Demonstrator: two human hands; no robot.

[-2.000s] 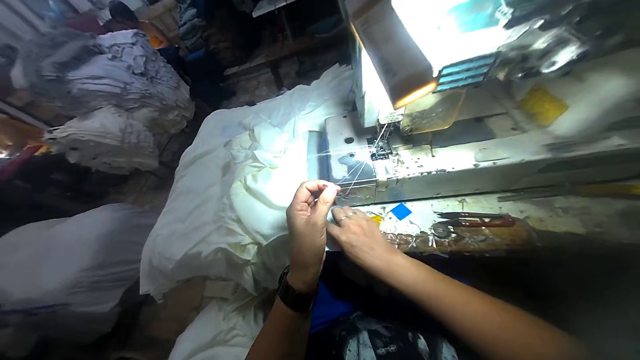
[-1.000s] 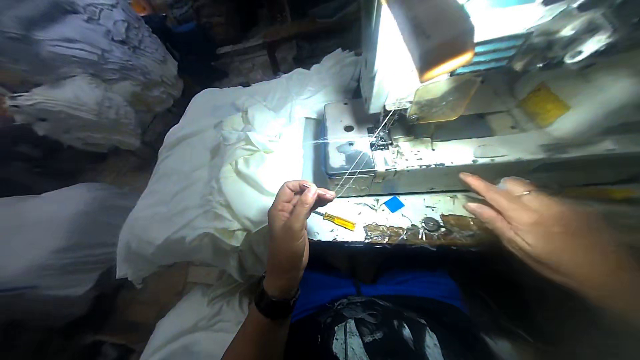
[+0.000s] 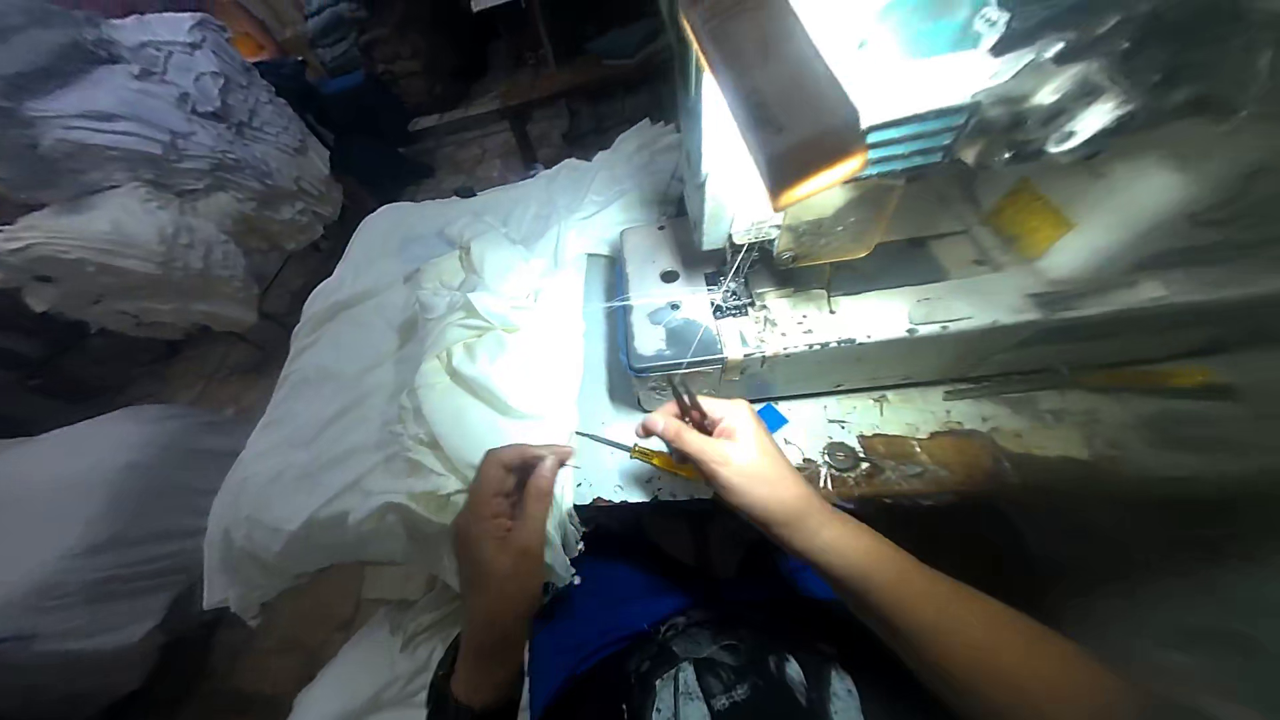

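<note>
My right hand point(image 3: 735, 450) grips a pair of dark tweezers point(image 3: 688, 402), their tips pointing up toward the bed of an industrial sewing machine point(image 3: 668, 335). My left hand point(image 3: 508, 500) is by the edge of the white fabric point(image 3: 490, 390), with thumb and forefinger pinched; something thin shows at the fingertips, too small to name. Between the hands a screwdriver with a yellow handle point(image 3: 660, 461) lies on the table, partly under my right hand. White threads hang about the needle and presser foot area point(image 3: 732, 295).
A blue square point(image 3: 771, 417) and a small round metal part point(image 3: 841, 457) lie on the worn table edge point(image 3: 930, 470). Another yellow-handled tool point(image 3: 1150, 379) lies farther right. A lamp point(image 3: 785, 100) hangs over the machine. Stacked white cloth point(image 3: 170, 150) stands at the left.
My right hand, stretched out to the right and without tweezers a second ago, has come back left and now holds them. My left hand no longer has the long threads running from its fingers.
</note>
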